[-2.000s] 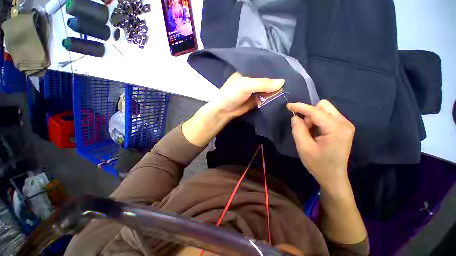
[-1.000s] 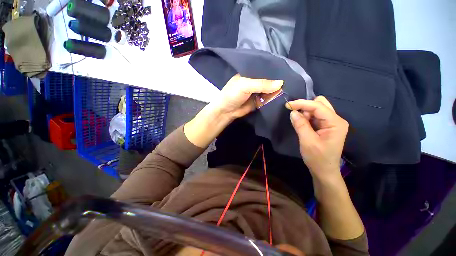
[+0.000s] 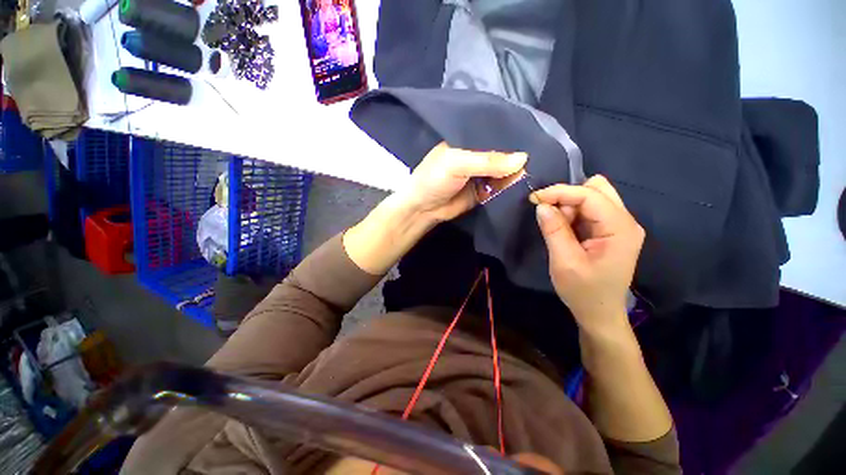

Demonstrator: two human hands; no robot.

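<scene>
The dark suit jacket [image 3: 649, 139] lies over the table edge and my lap, with shiny light-grey lining [image 3: 506, 46] showing. My left hand [image 3: 455, 181] pinches the folded front edge between thumb and fingers. A small shiny metal clasp [image 3: 487, 189] shows at the cloth edge beside those fingers. My right hand [image 3: 594, 237], just right of it, has thumb and forefinger closed on a thin needle [image 3: 532, 188] whose end reaches toward the cloth edge. The thread is too fine to follow clearly.
On the white table [image 3: 269, 130] lie a lit smartphone [image 3: 332, 46], a pile of loose metal clasps [image 3: 243, 39], thread spools [image 3: 153, 86] and folded khaki cloth [image 3: 46, 79]. Blue plastic baskets [image 3: 185, 223] stand below left. Two red cords [image 3: 445, 339] hang over my brown top.
My right hand has moved slightly up and left over the two seconds, with the needle closer to the cloth edge. My left hand keeps its hold in nearly the same place.
</scene>
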